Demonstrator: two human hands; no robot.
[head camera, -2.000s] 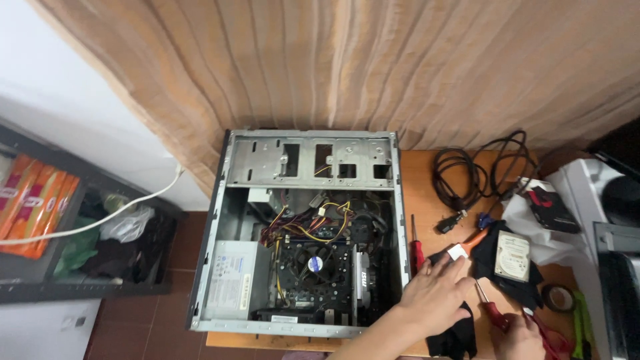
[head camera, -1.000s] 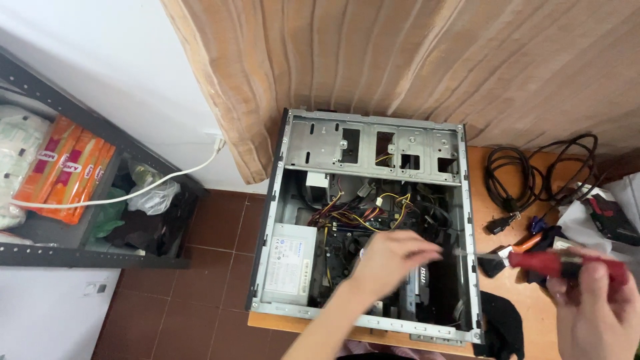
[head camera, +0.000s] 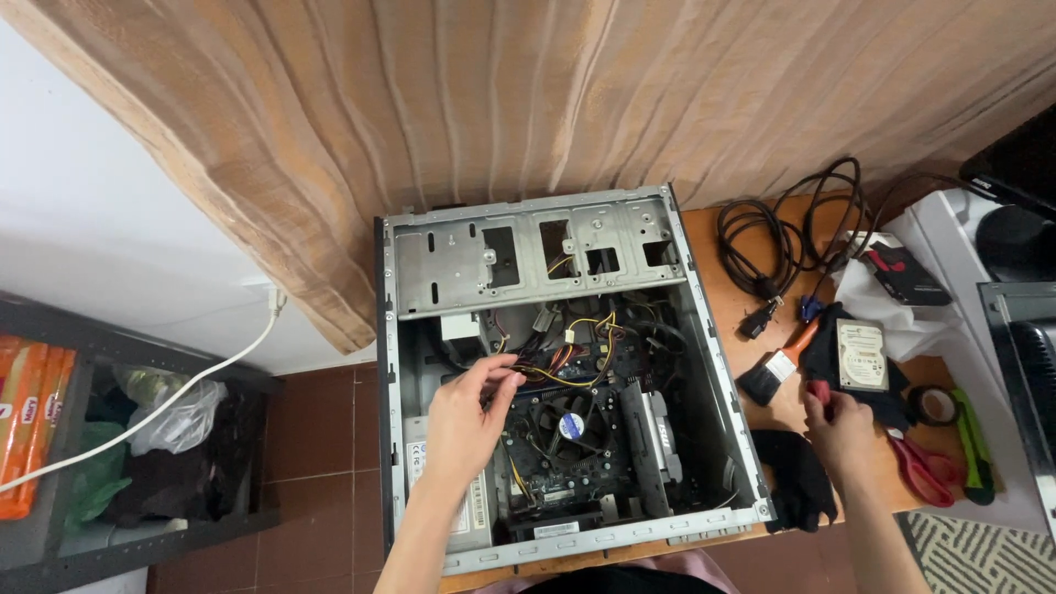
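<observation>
An opened desktop computer case (head camera: 536, 549) lies on its side on the wooden table. My left hand (head camera: 478, 404) is over its inside, thumb and fingertips at the yellow and black power cables (head camera: 569, 379), left of and above the CPU fan (head camera: 572, 426); whether it grips a cable is unclear. To the fan's right stands a graphics card (head camera: 660, 437), and the power supply (head camera: 474, 511) is partly behind my left forearm. My right hand (head camera: 837, 421) is closed around a red-handled tool (head camera: 818, 389), likely the screwdriver, mostly hidden, beside a hard drive (head camera: 861, 355) on a black cloth.
Right of the case are a brush (head camera: 777, 370), coiled black cables (head camera: 759, 247), black tape (head camera: 938, 404), red-handled scissors (head camera: 920, 474), a green cutter (head camera: 976, 445) and a black glove or cloth (head camera: 792, 478). A curtain (head camera: 528, 99) hangs behind; shelves (head camera: 206, 528) stand left.
My left hand has moved left across the case to the cables. My right hand, which held up the red-handled screwdriver over the case's right side, is now low by the hard drive.
</observation>
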